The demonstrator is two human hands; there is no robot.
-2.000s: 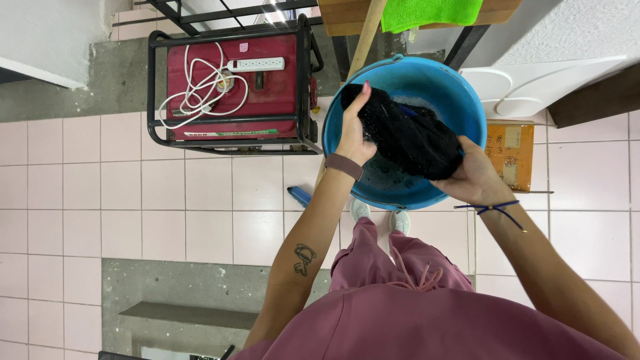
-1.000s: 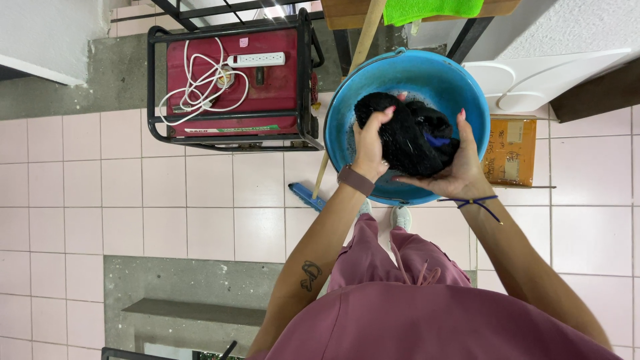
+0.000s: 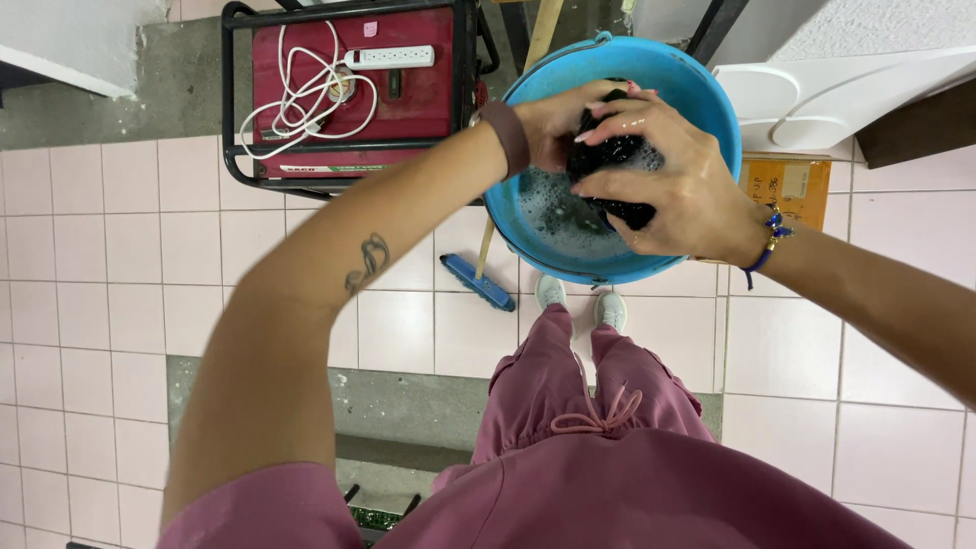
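Note:
A wet black cloth (image 3: pixel 598 156) is bunched between my two hands, over a blue plastic bucket (image 3: pixel 720 99) with sudsy water (image 3: pixel 560 217) in it. My left hand (image 3: pixel 560 126) grips the cloth from its left and far side, its fingers partly hidden behind my other hand. Across the right side of the cloth, my right hand (image 3: pixel 671 175) curls its fingers, with foam showing by the palm. The cloth is held above the suds; whether its lower end touches the water cannot be told.
Left of the bucket stands a red generator (image 3: pixel 427 99) in a black frame, bearing a white power strip (image 3: pixel 393 57) with its coiled cord. A blue broom (image 3: pixel 478 282) rests on the tiles near my shoes (image 3: pixel 550 292). A cardboard box (image 3: pixel 808 187) lies to the right.
My right hand has turned over and now lies across the cloth instead of under its right side. The cloth is squeezed into a smaller bunch. The left forearm reaches in more from the side.

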